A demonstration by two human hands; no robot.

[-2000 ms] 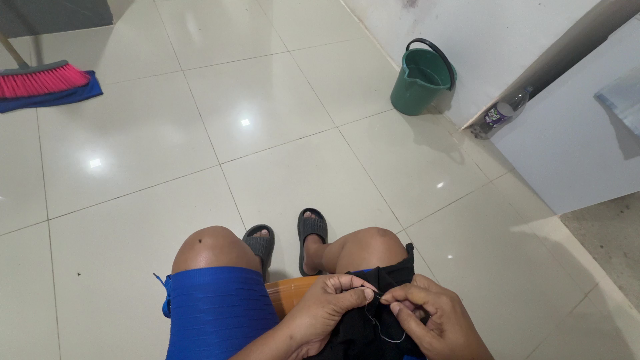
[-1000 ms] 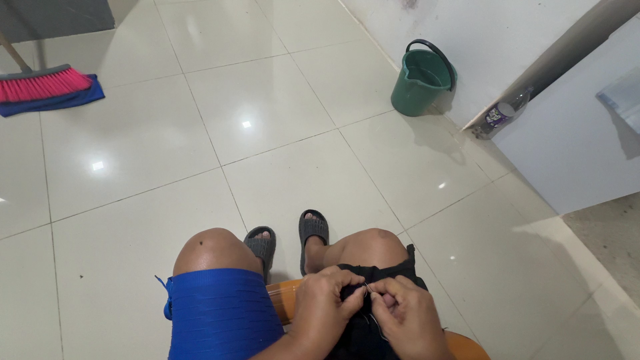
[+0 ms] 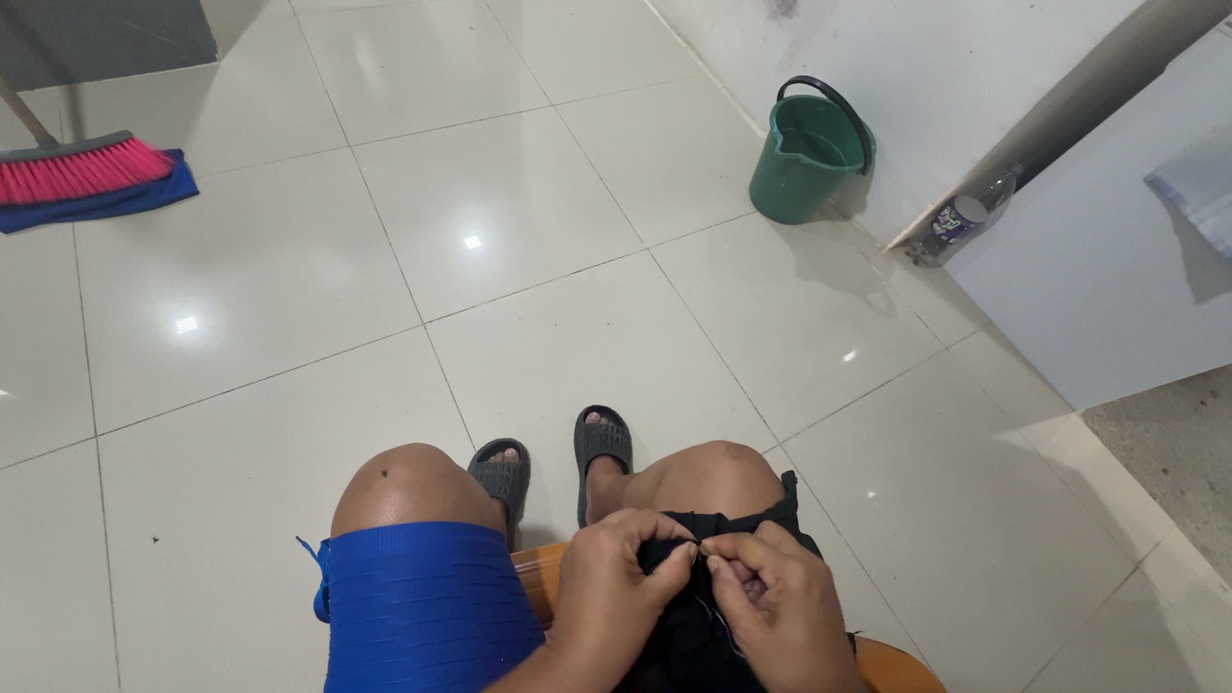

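Note:
Black fabric (image 3: 688,630) lies over my right thigh, bunched between my hands. My left hand (image 3: 621,582) pinches a fold of it between thumb and index finger. Close against those fingertips, my right hand (image 3: 780,597) has thumb and index finger pinched together at the same fold; whether a needle is between them is too small to tell. A pale thread (image 3: 717,621) hangs in a loose curve over the cloth below the fingertips. Blue fabric (image 3: 428,606) covers my left thigh, with a tied cord at its outer side.
An orange seat (image 3: 890,664) shows beside and between my legs. Dark slides (image 3: 603,438) are on my feet on the tiled floor. A green bucket (image 3: 804,168) stands by the wall, near a plastic bottle (image 3: 953,223). A pink-bristled broom (image 3: 91,171) rests on a blue cloth (image 3: 144,197) at the left.
Two seconds ago the thread looped openly below my spread right fingers. My hands have since drawn together at the black fabric, and the right fingers are more curled.

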